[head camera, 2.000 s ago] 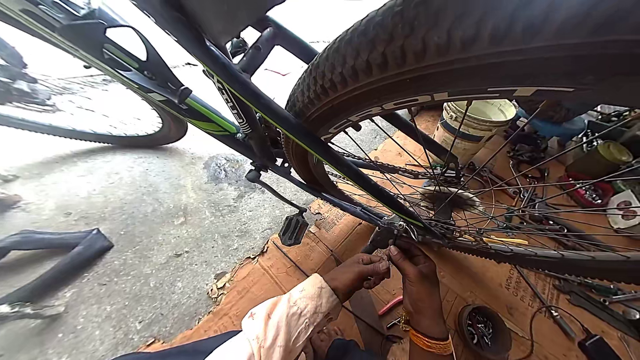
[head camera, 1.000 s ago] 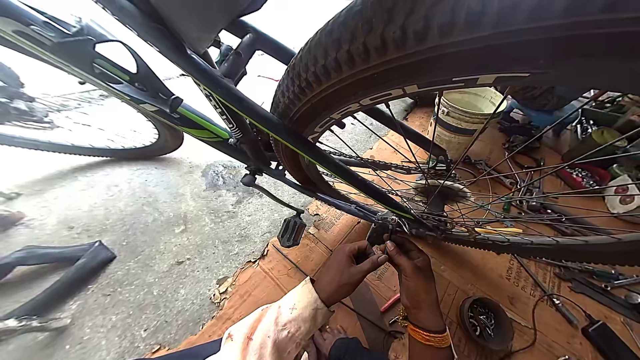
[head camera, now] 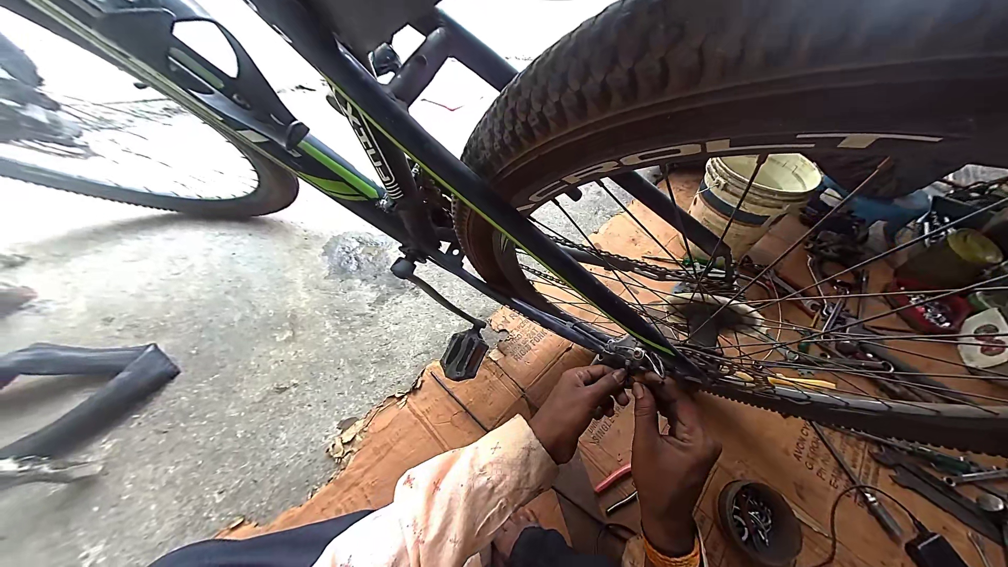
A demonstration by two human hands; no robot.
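Observation:
A black bicycle frame (head camera: 543, 244) with green trim crosses the head view, its rear wheel's knobbly tire (head camera: 567, 87) at the upper right. At the rear end of the frame, near the axle, sits a small metal brake caliper or bracket (head camera: 632, 354). Just below it, my left hand (head camera: 581, 405) pinches at a small part too hidden to name. My right hand (head camera: 673, 449), an orange band at its wrist, has thumb and fingers at the same spot, close to the left fingertips. The pedal (head camera: 465, 354) hangs left of my hands.
Cardboard (head camera: 441, 433) lies under the wheel. A bowl of small metal parts (head camera: 760, 520) is right of my right hand. Pliers with red handles (head camera: 613, 478) lie between my forearms. A bucket (head camera: 752, 197) and scattered tools stand behind the spokes; an inner tube (head camera: 87, 370) lies at left.
Both hands stay at the bracket by the rear axle. My right hand has turned a little, its thumb now pointing up beside the left fingertips.

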